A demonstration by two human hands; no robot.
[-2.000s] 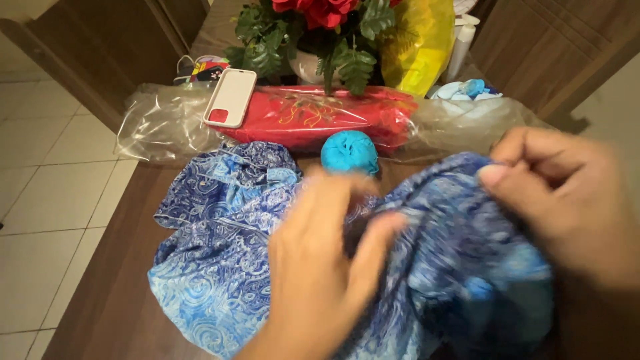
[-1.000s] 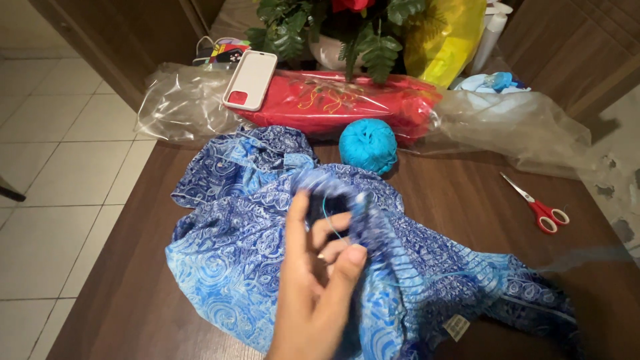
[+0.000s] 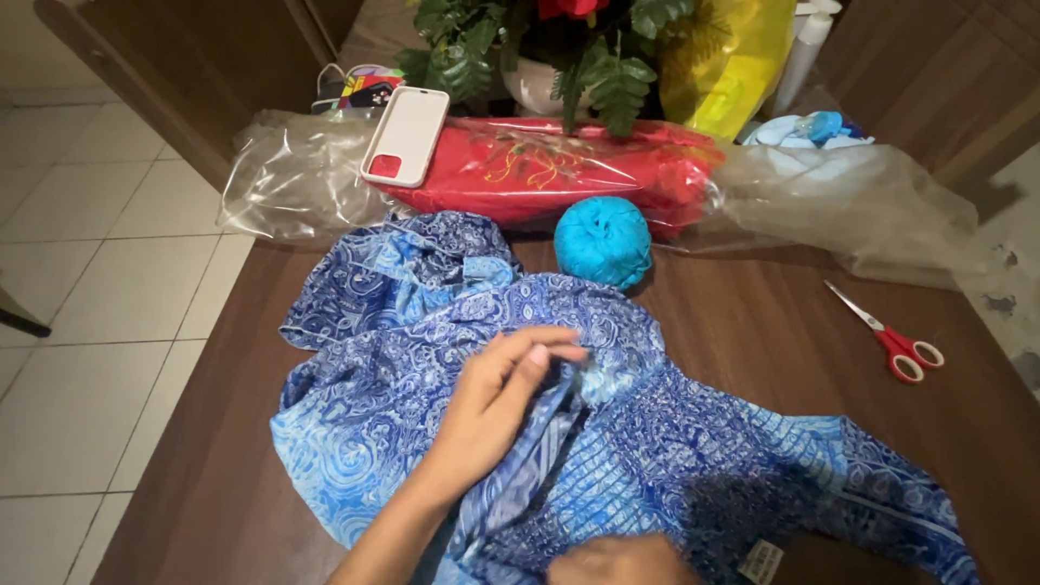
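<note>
A blue paisley-patterned garment point(image 3: 642, 406) lies bunched across the wooden table, with a small white tag point(image 3: 761, 562) at its lower right. My left hand point(image 3: 508, 382) rests over the middle of the garment, fingers bent; whether it pinches cloth is not plain. Blurred at the bottom edge is my right hand point(image 3: 621, 561), over the lower part of the garment, its fingers mostly hidden. A ball of turquoise yarn point(image 3: 603, 242) sits just beyond the garment. Red-handled scissors point(image 3: 890, 337) lie to the right, blades parted slightly.
Behind the yarn, a red fabric item in clear plastic wrap point(image 3: 561, 166) spans the table, with a white phone case point(image 3: 406, 136) on its left part. Farther back stand a potted artificial plant point(image 3: 548, 85), a yellow plastic bag point(image 3: 723, 73) and a white bottle point(image 3: 804, 61).
My right hand was up at the right holding cloth two seconds ago, was out of sight one second ago, and now shows at the bottom edge. The raised cloth has come down onto the table.
</note>
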